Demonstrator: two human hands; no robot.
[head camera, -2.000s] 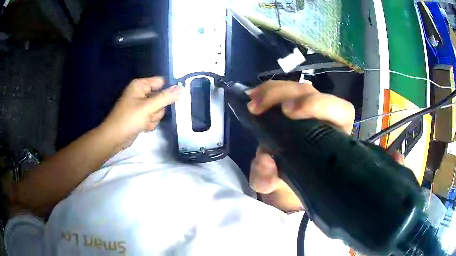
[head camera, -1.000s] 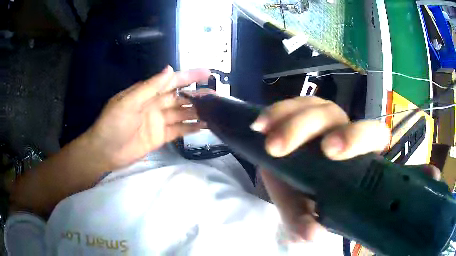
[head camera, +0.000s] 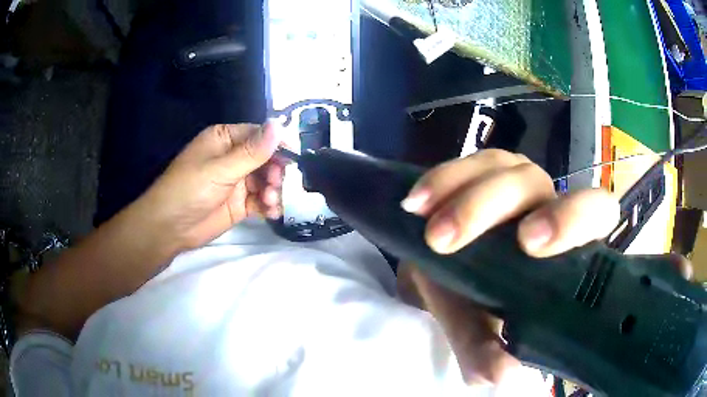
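Observation:
The silvery-white metal mounting plate (head camera: 310, 66) lies lengthwise before me, its rounded end near my lap, with an oblong slot and a black gasket outline around it. My right hand (head camera: 504, 205) is wrapped around the thick dark electric screwdriver (head camera: 465, 256), which points left across the plate. My left hand (head camera: 225, 174) is at the plate's left edge, thumb and fingers close together at the screwdriver's bit (head camera: 287, 153). Whether a screw is between the fingertips cannot be seen. The screwdriver's nose covers part of the slot.
A green conveyor belt (head camera: 637, 70) runs along the right. A plastic-wrapped bench surface (head camera: 496, 46) is at the upper right, with a white tag (head camera: 434, 45) at its edge. Thin white cords cross the right side. A blue container (head camera: 686, 46) is at the far right.
The screwdriver has swung from the plate's right edge leftward over the slot, its bit now at my left fingertips. My left hand opened over the plate, then drew back with its fingers closer together.

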